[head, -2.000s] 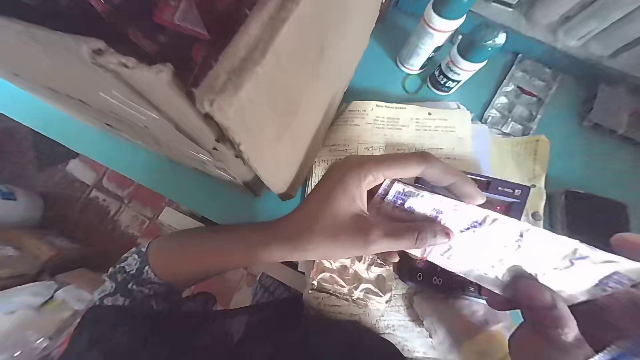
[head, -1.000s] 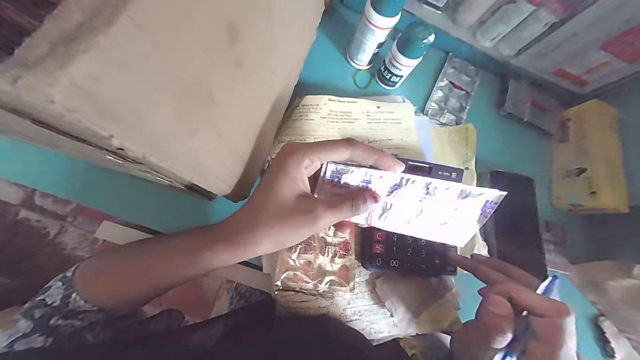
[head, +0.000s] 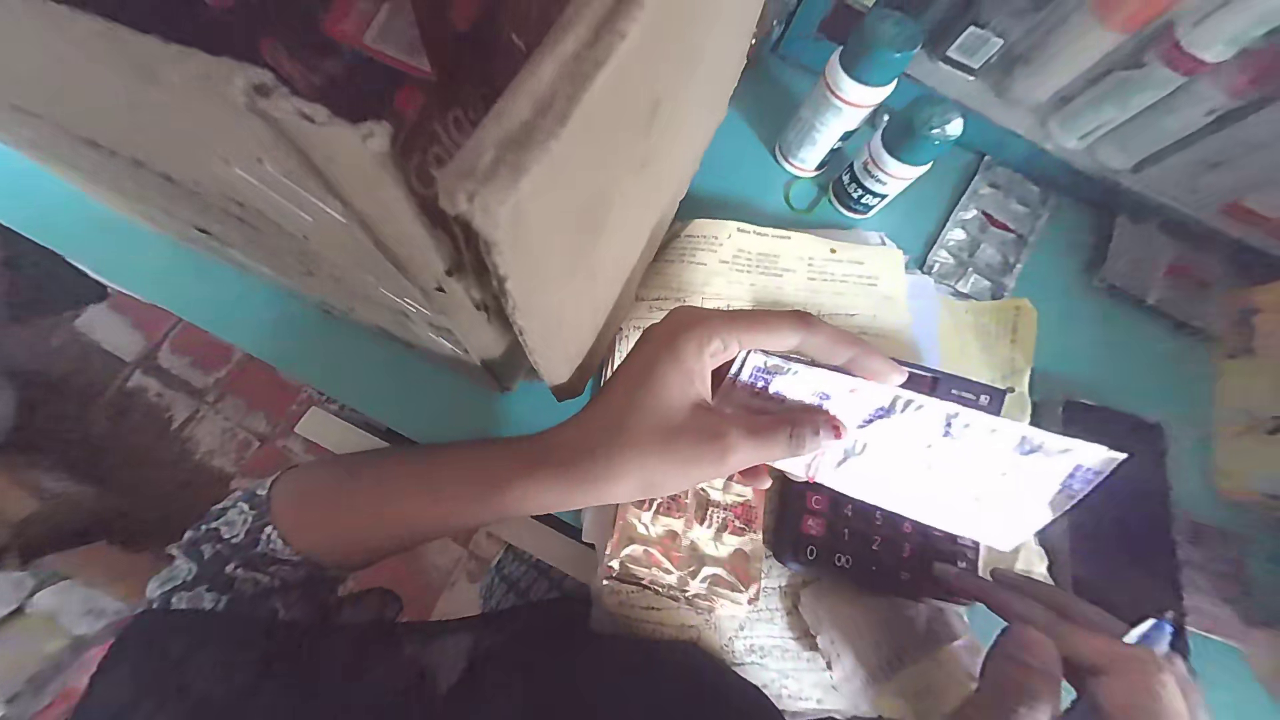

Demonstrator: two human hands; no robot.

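Note:
My left hand [head: 700,400] grips one end of a shiny foil blister strip [head: 930,440], thumb on top and fingers beneath. The strip is tilted over a dark calculator [head: 870,545], hiding its display and upper keys. My right hand [head: 1080,640] holds a blue-and-white pen [head: 1150,632], mostly hidden by the fingers, while a fingertip rests at the calculator's lower right keys. A gold foil blister pack [head: 685,545] lies left of the calculator on written papers [head: 780,265]. A dark flat object [head: 1120,500] lies to the right.
A large open cardboard box [head: 600,190] stands at the left on the teal table [head: 400,385]. Two white bottles with teal caps [head: 840,100] stand behind the papers. A silver blister pack [head: 990,230] and a yellow packet [head: 1245,400] lie at the right.
Two seconds ago my right hand was at the strip's far end; it let go and moved down to the calculator's keys. My left hand keeps hold of the strip. The view has shifted.

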